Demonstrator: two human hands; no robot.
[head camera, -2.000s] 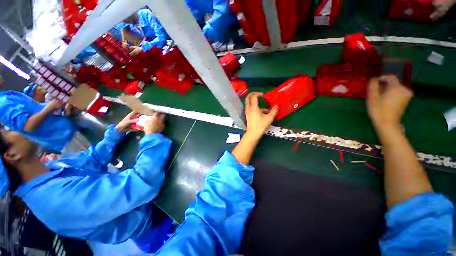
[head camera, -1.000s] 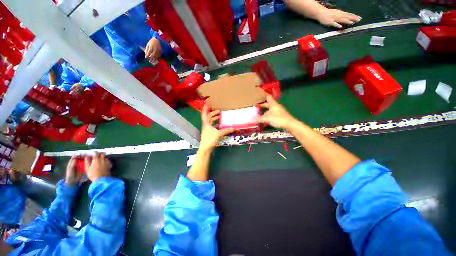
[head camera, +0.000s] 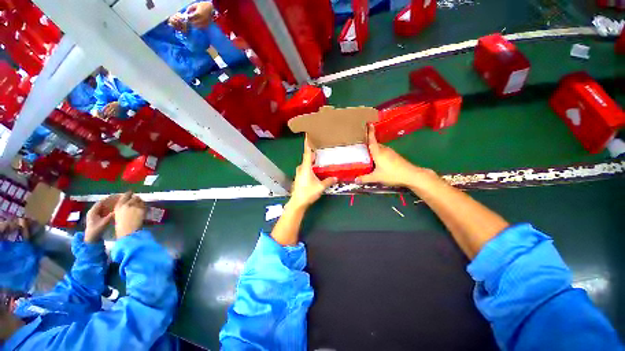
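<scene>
An open red carton (head camera: 342, 170) is held over the belt edge rail, its brown kraft lid (head camera: 336, 128) standing up at the back with rounded ears. A white insert (head camera: 341, 155) fills the box. My left hand (head camera: 306, 179) grips the left side of the box. My right hand (head camera: 390, 166) grips its right side, thumb at the front. The fingers behind the box are partly hidden.
Closed red cartons (head camera: 504, 63) lie on the green belt (head camera: 473, 140) beyond and to the right. A slanting white post (head camera: 185, 116) stands at left. A worker's hands (head camera: 115, 216) are at far left. A black mat (head camera: 397, 288) lies before me.
Two seconds ago my hands were apart; now both hold the open box. Since one second ago, the lid stands more upright and the cartons on the belt appear further right.
</scene>
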